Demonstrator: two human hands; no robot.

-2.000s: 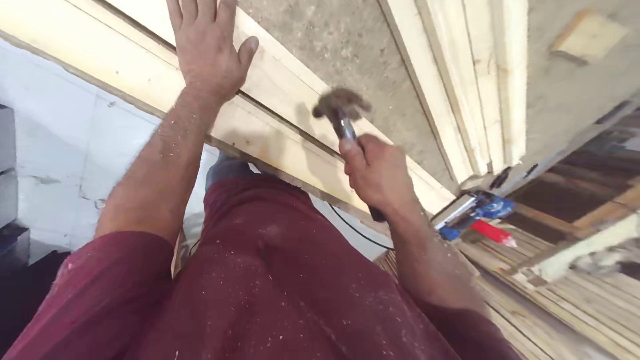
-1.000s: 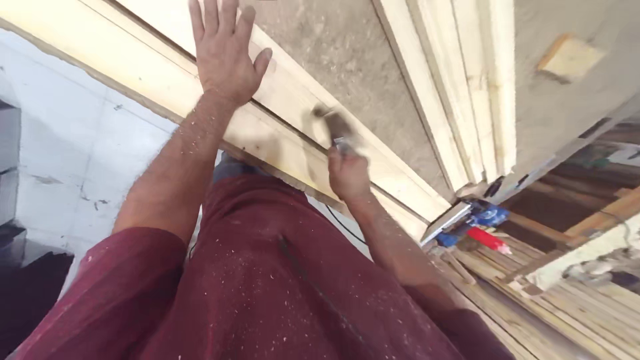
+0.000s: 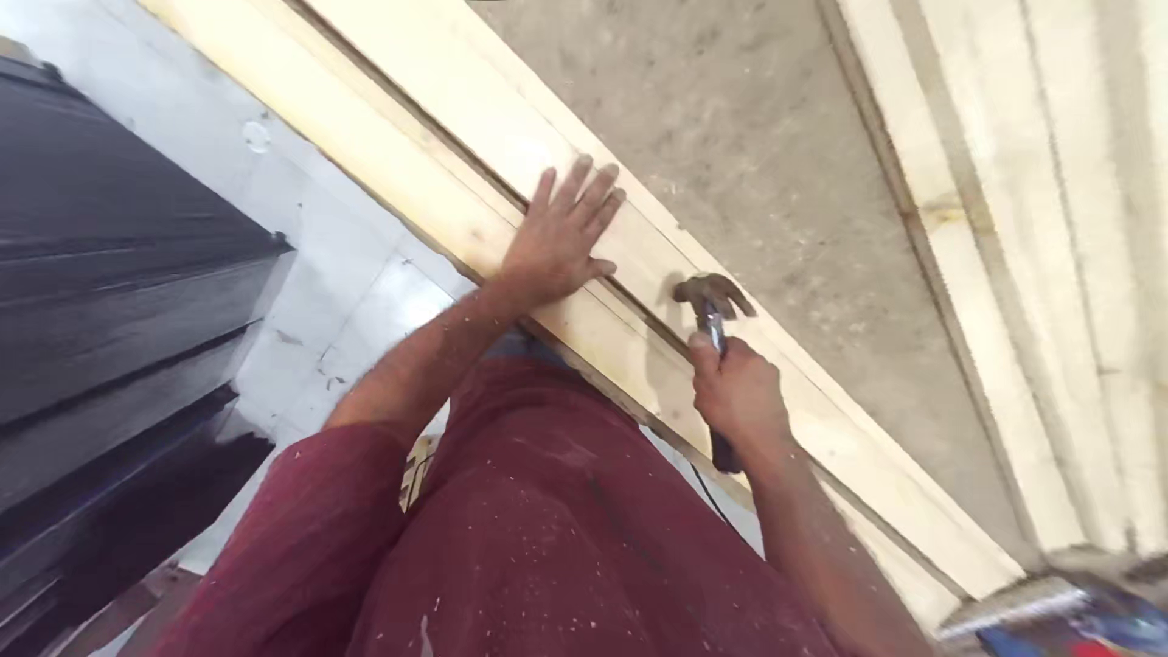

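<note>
My left hand (image 3: 564,239) lies flat, fingers spread, across the dark gap between two long pale wooden boards (image 3: 785,365) that run diagonally side by side. In my right hand (image 3: 741,394) is a claw hammer (image 3: 710,299), gripped round its handle, with the dark grip end showing below my fist. The hammer's head is over the farther board, its claw towards the right. Whether the head touches the wood, I cannot tell.
More pale boards (image 3: 1049,274) lie at the right over a concrete floor (image 3: 730,119). Dark stacked panels (image 3: 119,265) stand at the left beside a whitish surface (image 3: 347,301). A blue and red tool, partly cut off, is at the lower right corner. A thin black cable hangs near my waist.
The view has shifted to the left. My left hand stays flat on the boards but is nearer to the hammer. The hammer, blurred a second ago, now shows more clearly, still in my right hand.
</note>
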